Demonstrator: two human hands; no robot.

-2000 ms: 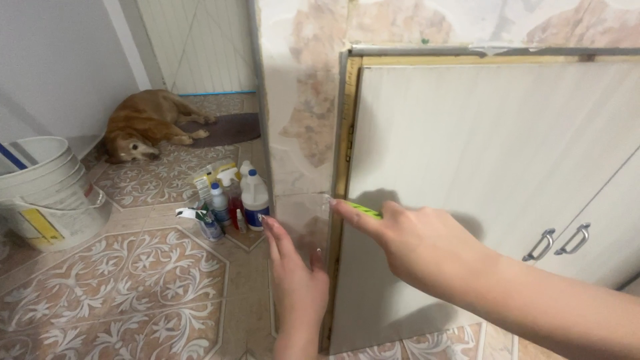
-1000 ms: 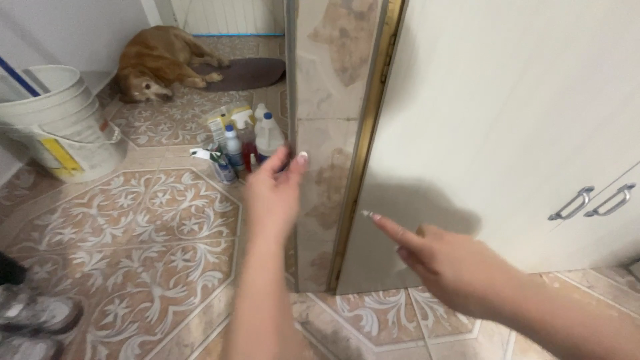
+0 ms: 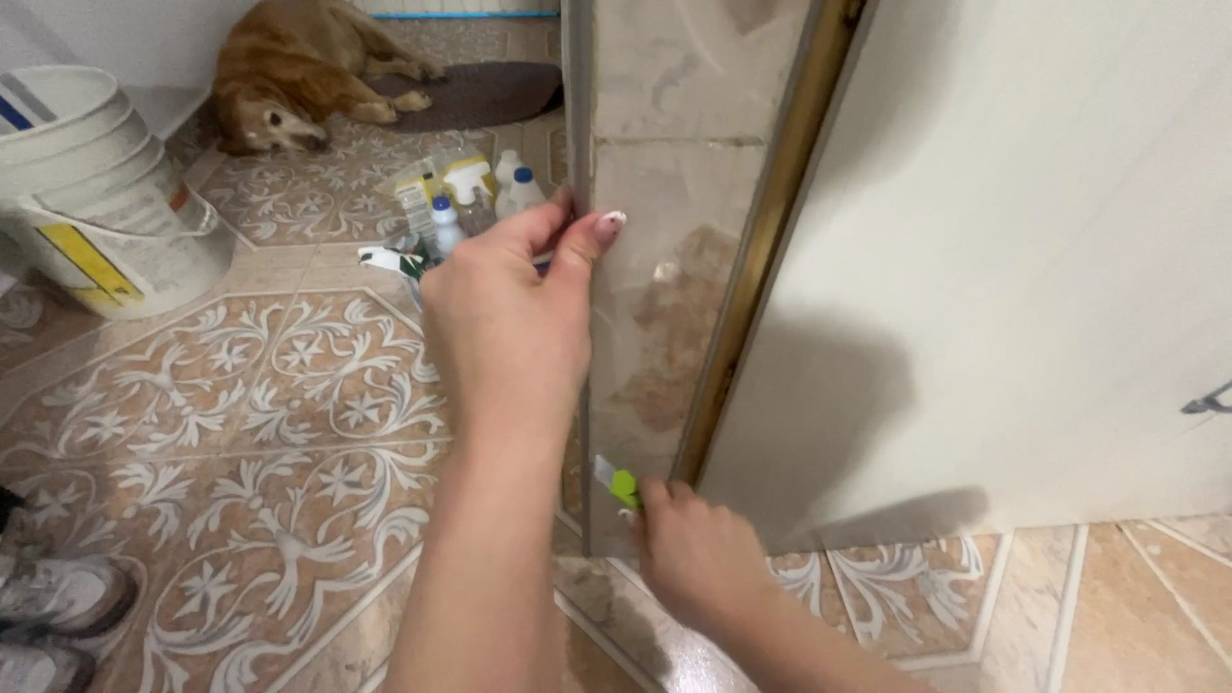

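My left hand (image 3: 520,298) is at the left edge of a narrow tiled wall end (image 3: 674,221), its thumb against the corner and its fingertips hidden behind the edge. Lower down, near the foot of that wall, my right hand (image 3: 698,549) grips a small tool with a bright green body (image 3: 625,487) and a pale flat tip, which points up and left at the tile. What kind of tool it is cannot be told. A horizontal grout joint (image 3: 679,141) crosses the tiles above. A brownish wooden frame strip (image 3: 760,250) runs between the tiles and a white cabinet door (image 3: 1001,241).
Spray and cleaning bottles (image 3: 446,226) stand on the patterned tile floor (image 3: 289,385) behind my left hand. A white plastic bucket (image 3: 164,231) is at the left. A dog (image 3: 289,77) lies by a dark mat (image 3: 481,96). Shoes (image 3: 58,597) show at the lower left.
My right hand has moved down to the lower part of the tiled wall end. My left hand is now at the wall's left edge. The view has tilted down and come closer.
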